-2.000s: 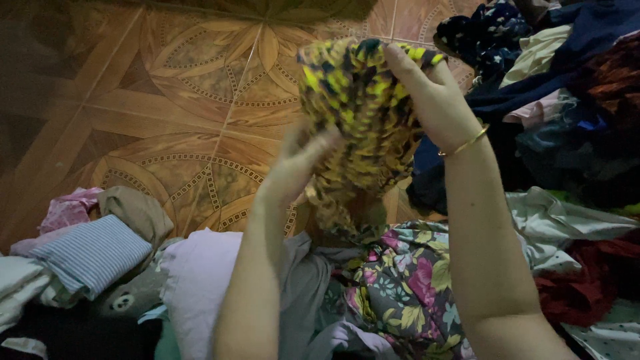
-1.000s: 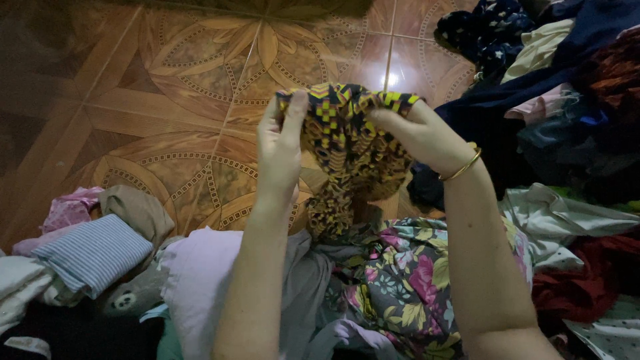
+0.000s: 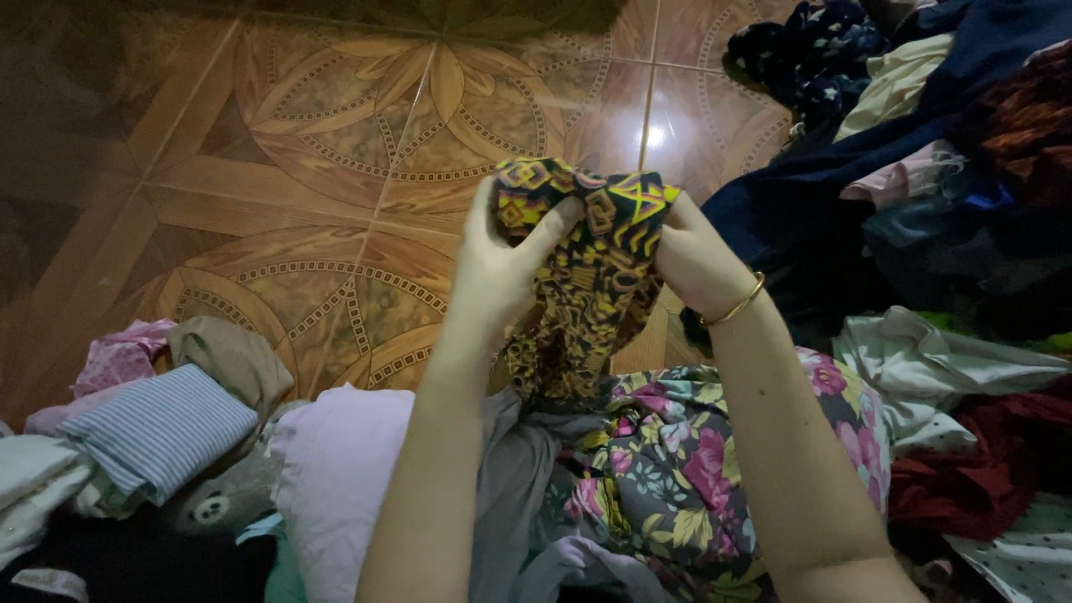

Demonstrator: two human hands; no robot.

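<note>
A black and yellow geometric-patterned cloth garment (image 3: 586, 293) hangs between my hands above the tiled floor. My left hand (image 3: 511, 251) grips its upper left edge, with the thumb lying across the front. My right hand (image 3: 699, 251), with a gold bangle on the wrist, holds the upper right edge; its fingertips are partly hidden by the cloth. The garment's lower end reaches down to grey cloth (image 3: 515, 486) and a dark floral fabric (image 3: 670, 469) beneath my forearms.
Patterned floor tiles (image 3: 335, 193) stretch ahead. At the left lie a folded blue-striped cloth (image 3: 163, 431), a brown cloth (image 3: 230, 360) and a lilac cloth (image 3: 339, 469). On the right are heaped navy clothes (image 3: 837, 184), a pale satin cloth (image 3: 938, 360) and a dark red cloth (image 3: 980, 461).
The garment has come to hang with its top edge held between both hands. Since one second ago, my left hand has shifted right, closer to my right hand, and its thumb now crosses the cloth's front.
</note>
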